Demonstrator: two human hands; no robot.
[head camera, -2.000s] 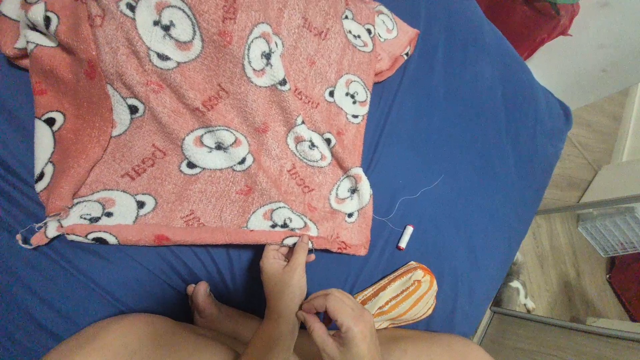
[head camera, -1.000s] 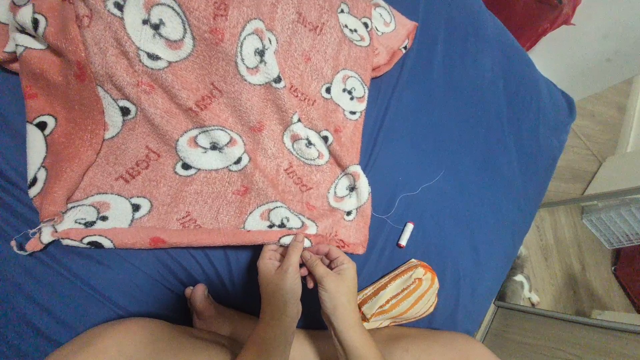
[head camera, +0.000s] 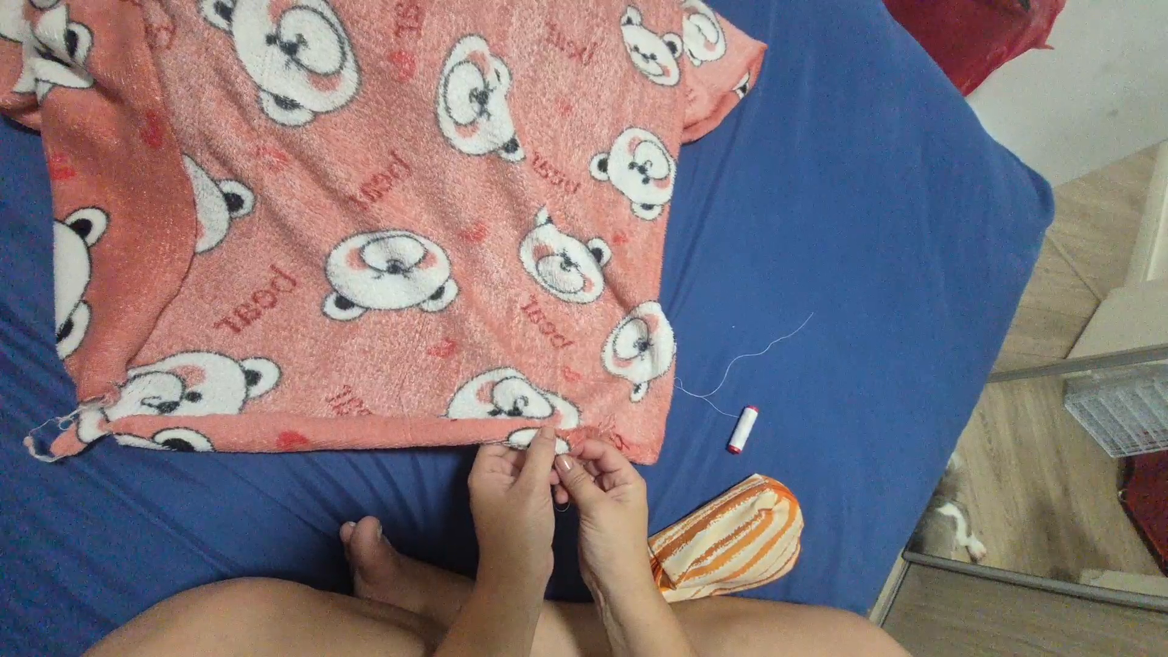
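A pink fleece garment (head camera: 493, 246) printed with white bear faces lies spread on a blue sheet. Its lower edge is folded over into a hem (head camera: 365, 432). My left hand (head camera: 518, 497) pinches that hem near its right part. Close beside it, my right hand (head camera: 604, 493) has thumb and fingertips together at the same edge; a small dark loop shows between the hands, and whether a needle is there cannot be seen. A spool of white thread (head camera: 744, 430) lies right of the garment, its loose thread curling over the sheet.
An orange-and-cream striped cloth pouch (head camera: 735, 538) lies by my right forearm. My bare legs and foot (head camera: 372, 557) are along the near side. The blue sheet (head camera: 867, 274) ends at the right, above a wooden floor. Beyond are a red item (head camera: 990, 36) and a light plastic basket (head camera: 1118, 411).
My right hand has moved up from below the hem to its edge, beside my left hand. My left hand still pinches the fabric.
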